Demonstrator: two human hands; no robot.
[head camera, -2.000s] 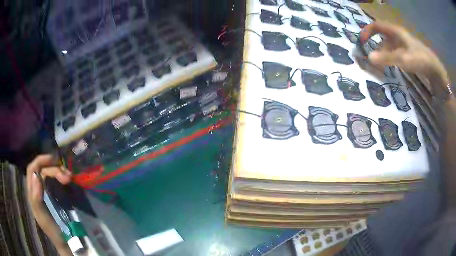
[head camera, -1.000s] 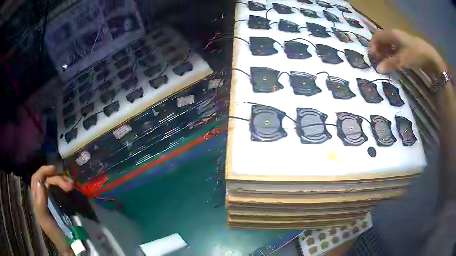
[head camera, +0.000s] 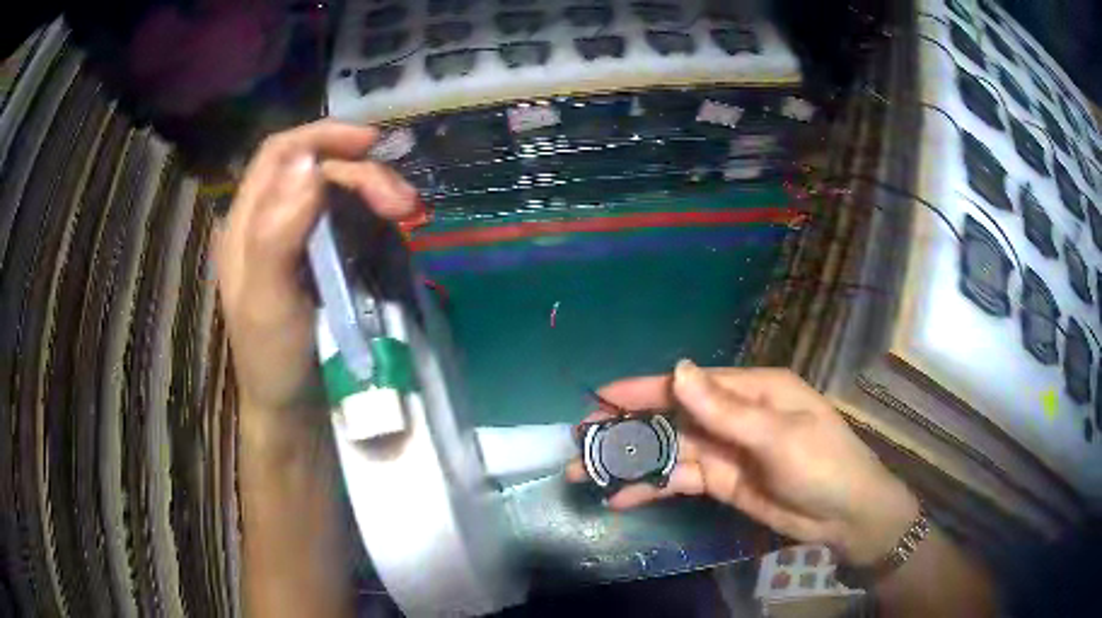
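Observation:
My right hand (head camera: 773, 453) holds a small black loudspeaker (head camera: 630, 450) between thumb and fingers, its round face with pale rings turned up. A thin dark lead runs from its upper left. My left hand (head camera: 296, 193) is curled over the far end of the lever fixture (head camera: 417, 507), around the pale blue-grey lever (head camera: 343, 296). Green tape (head camera: 389, 367) wraps the fixture head, with a small white block (head camera: 373, 414) at its near end. The fixture's near part is blurred. The speaker is to the right of the fixture and apart from it.
A foam tray (head camera: 955, 326) of black speakers tops the right stack. Another speaker tray (head camera: 580, 66) tops the back stack. Layered tray edges (head camera: 109, 314) stand at left. A white pad (head camera: 526, 450) lies on the green mat (head camera: 604, 308). A perforated tray (head camera: 800, 575) is low right.
The view has turned left toward the fixture. My right hand has come from the right foam tray to beside the fixture and now visibly holds a speaker. My left hand remains on the fixture.

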